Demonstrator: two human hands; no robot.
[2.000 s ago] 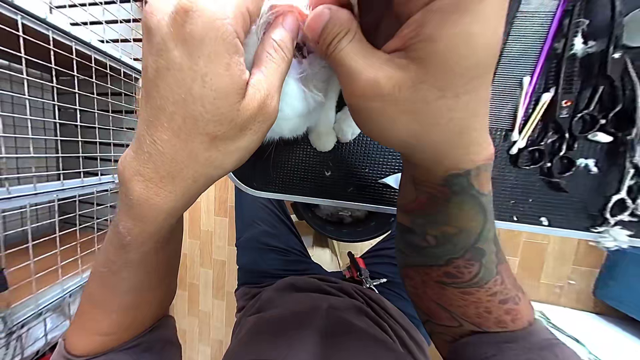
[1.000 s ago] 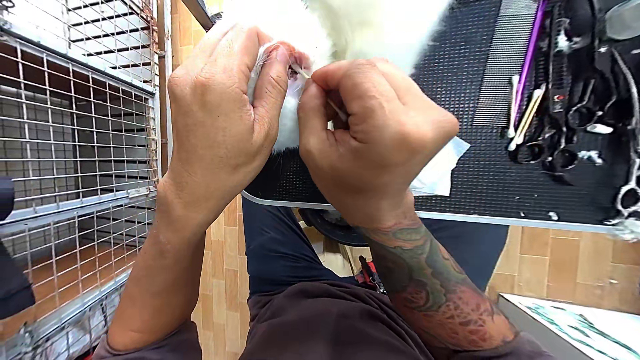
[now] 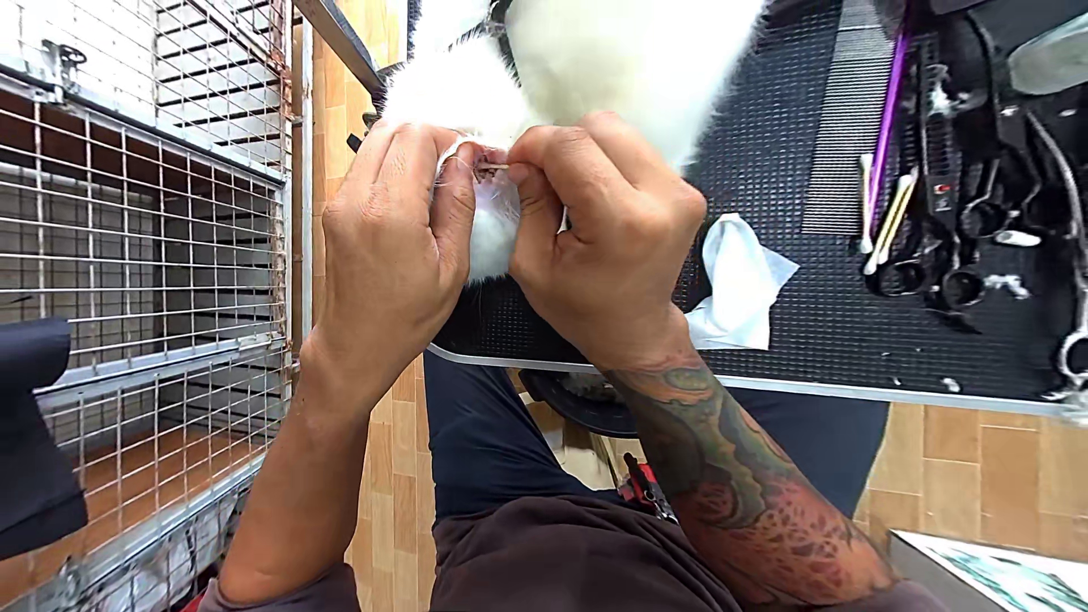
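A white furry animal [image 3: 629,59] is on the black textured table, its pink ear [image 3: 489,161] between my hands. My left hand [image 3: 395,217] grips the ear flap and folds it back with thumb and fingers. My right hand [image 3: 603,221] pinches a thin stick, seemingly a cotton swab [image 3: 500,167], with its end at the ear opening; the tip is hidden. Beside my right wrist lies a crumpled white tissue [image 3: 738,280]. The animal's face is not clearly visible.
A metal comb [image 3: 837,127], a purple rod [image 3: 888,119], cotton swabs [image 3: 892,217] and several scissors [image 3: 965,285] lie at right on the table [image 3: 850,340]. A wire cage [image 3: 153,246] stands at left. A dark container is below the table edge.
Two seconds ago both hands were at the animal's head, its paws showing below. Its body now shows beyond my hands, a thin stick is in my right hand, and more of the tissue shows.
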